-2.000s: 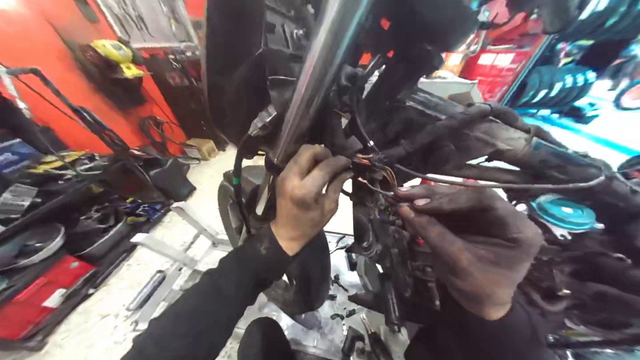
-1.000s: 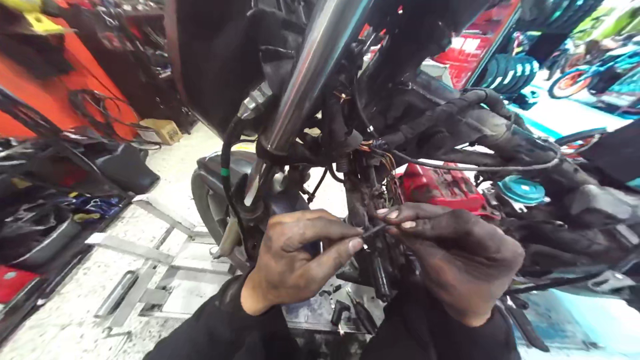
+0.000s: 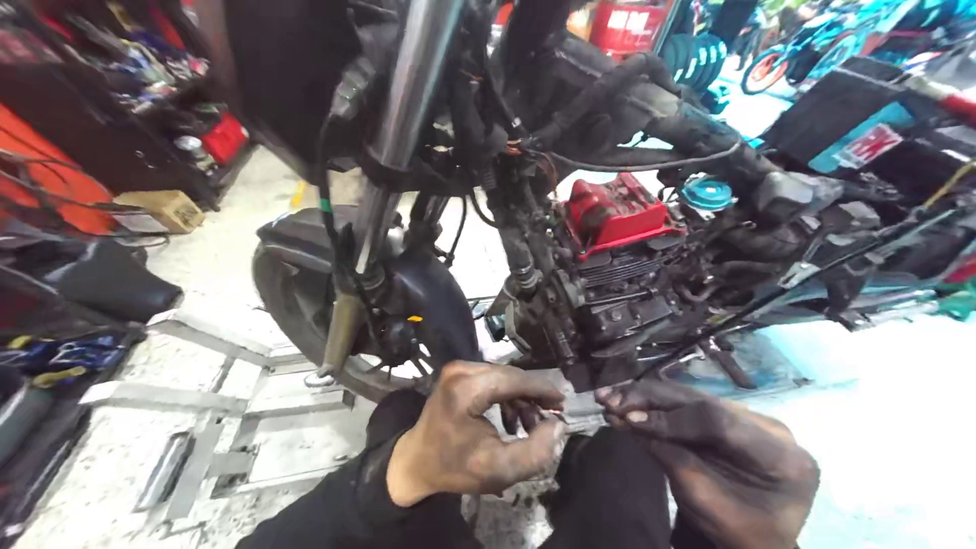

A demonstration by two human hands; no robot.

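A motorcycle stands partly stripped, its fork tube [image 3: 415, 84], front wheel [image 3: 293, 293] and red engine cover [image 3: 614, 213] in sight. Low in front of it, above my knees, my left hand [image 3: 488, 427] pinches the left end of a small greyish piece [image 3: 583, 408], too blurred to name. The fingertips of my right hand [image 3: 709, 450] close on its right end. Both hands are blackened with grime. Wiring with bare copper-coloured strands [image 3: 515, 145] shows beside the frame near the fork, above and apart from my hands.
A metal lift frame [image 3: 252, 412] lies on the floor at left. Further back are a cardboard box [image 3: 171, 210] and a cluttered shelf [image 3: 152, 84]. A black seat [image 3: 114, 282] rests at the left. Stacked tyres [image 3: 698, 57] and other motorcycles [image 3: 823, 53] stand at the upper right.
Both hands have come down from the wiring by the fork to low above my knees. The view has shifted, showing more of the engine and the red cover.
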